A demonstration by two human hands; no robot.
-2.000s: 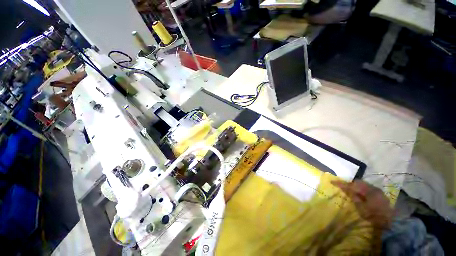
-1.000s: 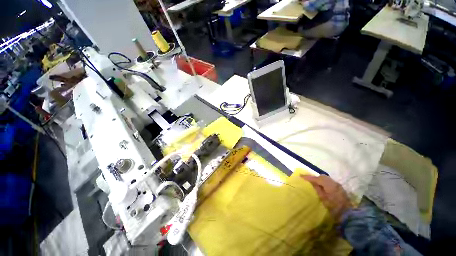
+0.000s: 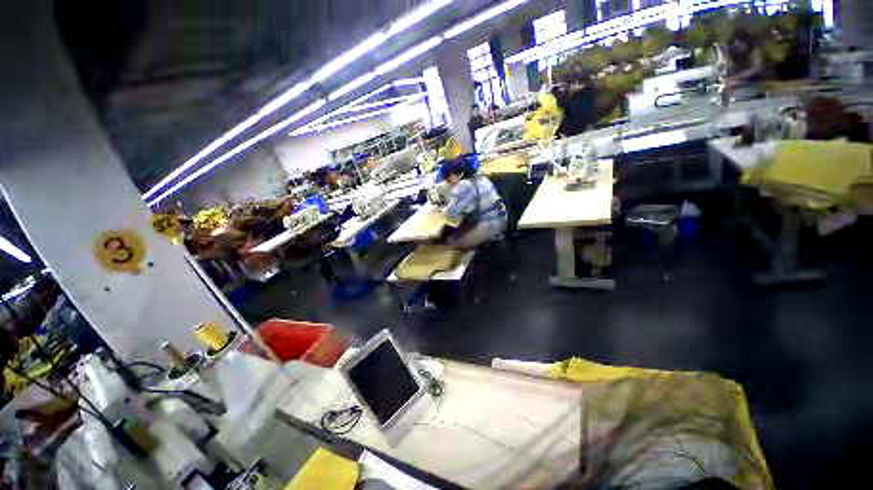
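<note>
Neither of my hands is in the picture. The white sewing machine [image 3: 96, 459] is cut off at the lower left. A small part of yellow fabric [image 3: 324, 471] shows at the bottom edge, beside a white strip of the template. The dark control panel screen [image 3: 383, 381] stands tilted in view on the white table [image 3: 498, 421]. A stack of yellow and tan cloth [image 3: 660, 412] lies at the table's right side, its near part blurred. The needle area is out of view.
A red-orange bin [image 3: 295, 342] and thread cones [image 3: 212, 335] are behind the machine. A white pillar marked 3 [image 3: 96, 220] rises at the left. A seated person [image 3: 476, 206] works at a further table. Another sewing table [image 3: 574, 196] stands across the dark floor [image 3: 479, 321].
The view has swung up and to the right, showing the workshop. The hand on the yellow panel has left the picture, along with most of the panel and the needle head.
</note>
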